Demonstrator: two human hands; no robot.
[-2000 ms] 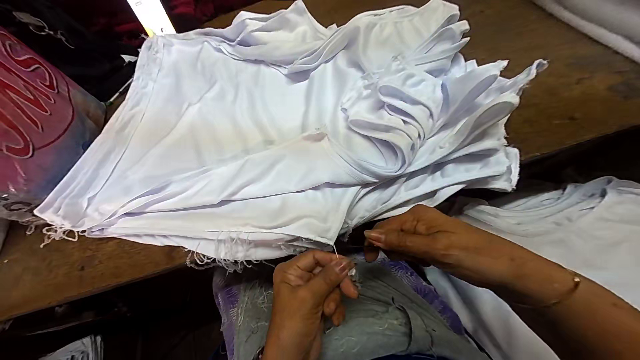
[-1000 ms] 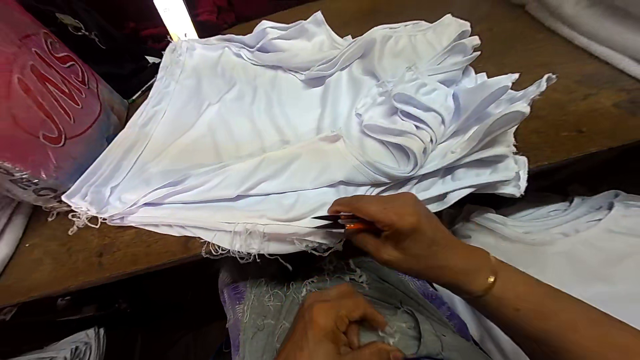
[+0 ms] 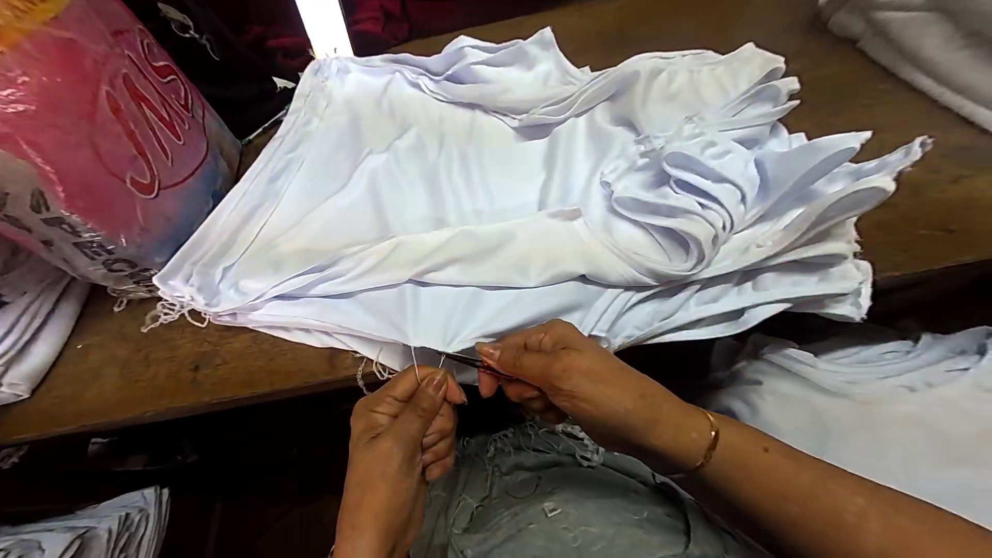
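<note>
A stack of white fabric garments (image 3: 480, 178) lies across the wooden table, its near edge hanging over the front. My left hand (image 3: 407, 422) pinches thin white threads (image 3: 415, 360) that run up to this near edge. Just to its right, my right hand (image 3: 542, 364) grips small dark-bladed thread snips (image 3: 471, 360), their tips pointing left at the threads close to the cloth. Whether the blades are apart cannot be told. More loose threads (image 3: 174, 310) dangle from the stack's left corner.
A printed plastic bag (image 3: 101, 132) stands at the left on the wooden table (image 3: 194, 372). A bright light (image 3: 324, 27) is behind the stack. More white cloth (image 3: 876, 411) lies at the right, and folded cloth (image 3: 93, 527) at the lower left. Thread scraps cover the grey cloth (image 3: 558, 504) below my hands.
My left hand has risen from the grey cloth to the garments' edge and now pinches threads there. My right hand remains near that edge with the snips.
</note>
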